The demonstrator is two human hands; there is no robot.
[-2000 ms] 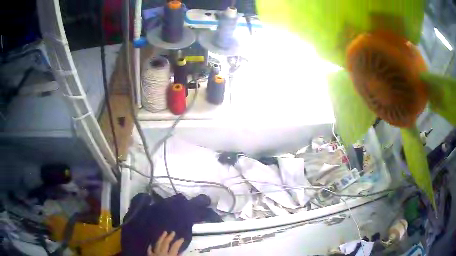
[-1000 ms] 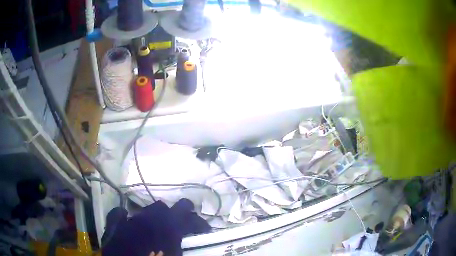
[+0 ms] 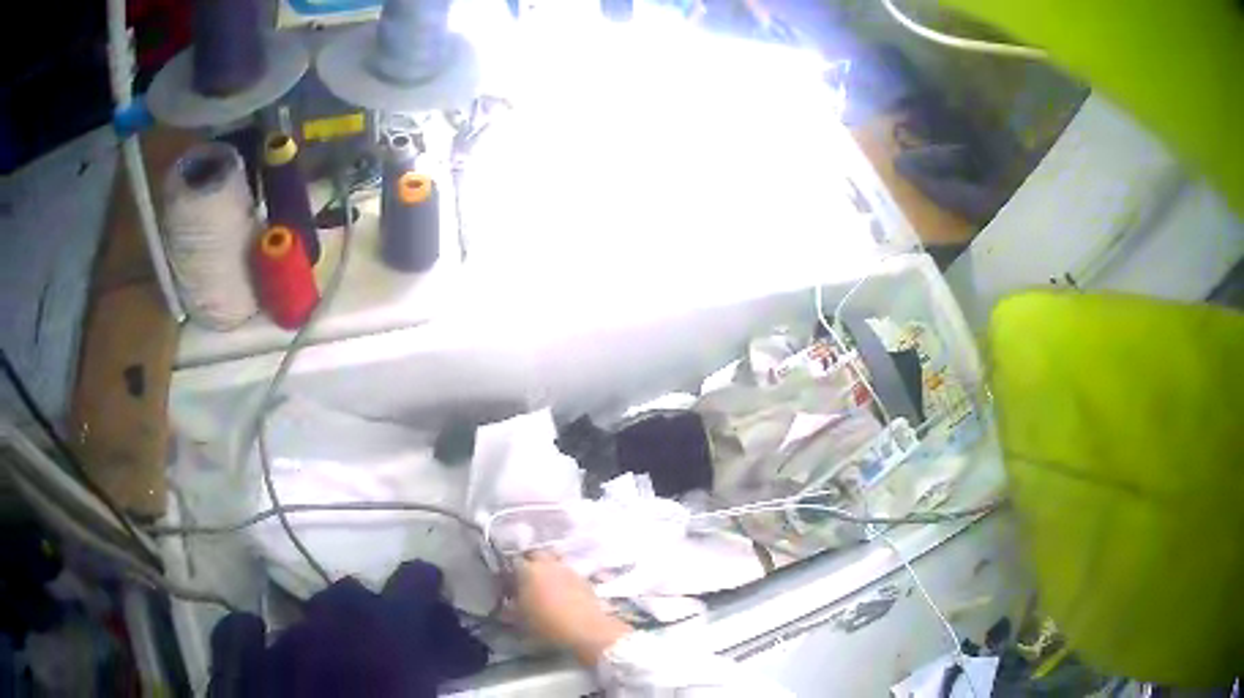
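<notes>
My right hand [image 3: 557,603] reaches from the lower right into the trough behind the machine table, its light sleeve at the bottom edge. Its fingers are blurred among white cut pieces [image 3: 525,471]; I cannot tell whether they grip one. A black piece [image 3: 664,453] lies in the trough behind them. The dark purple garment [image 3: 368,637] is bunched at the lower left, left of the hand, cut off by the bottom edge. My left hand is not in view.
Thread cones, white [image 3: 212,246], red [image 3: 285,277] and dark [image 3: 411,225], stand at the back left. A grey cable [image 3: 355,507] crosses the trough. Yellow-green blades [image 3: 1119,477] hang close at the right. A very bright glare hides the back middle.
The view has shifted right. Fingers lay on the dark garment before; now my right hand is in the trough. White pieces there are rearranged and more of the black piece shows.
</notes>
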